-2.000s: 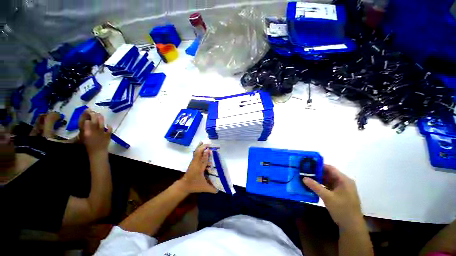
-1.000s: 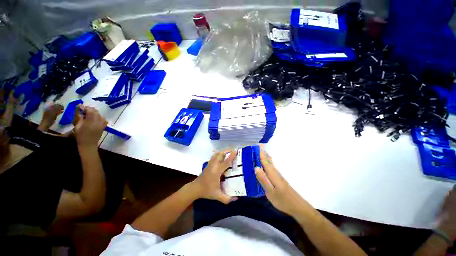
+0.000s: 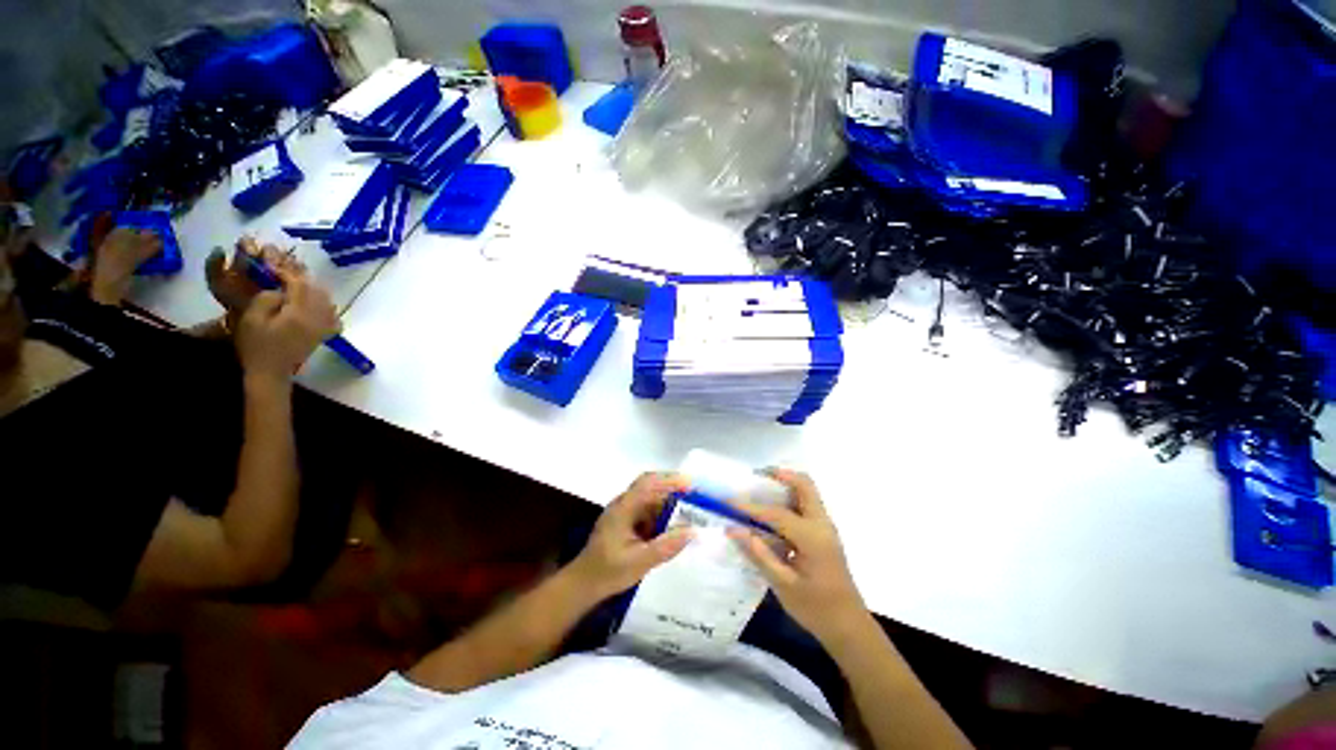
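Observation:
In the head view a white printed card with a blue band across it is held at the table's front edge. My left hand grips its left side, and my right hand grips its right side. The card's lower flap hangs toward my shirt. The blue tray is mostly hidden; only a narrow blue strip shows between my fingers. A neat stack of printed cards stands just beyond my hands. A blue tray with a black cable lies to its left.
A dark flat rectangle lies behind the card stack. A black cable pile spreads at right, with blue trays near it. A clear plastic bag is at the back. Another person's hands work at left, near packed units.
The tray with its cable was open in my right hand and the card in my left. Both hands came together, and the card is now turned with its white printed flap toward me.

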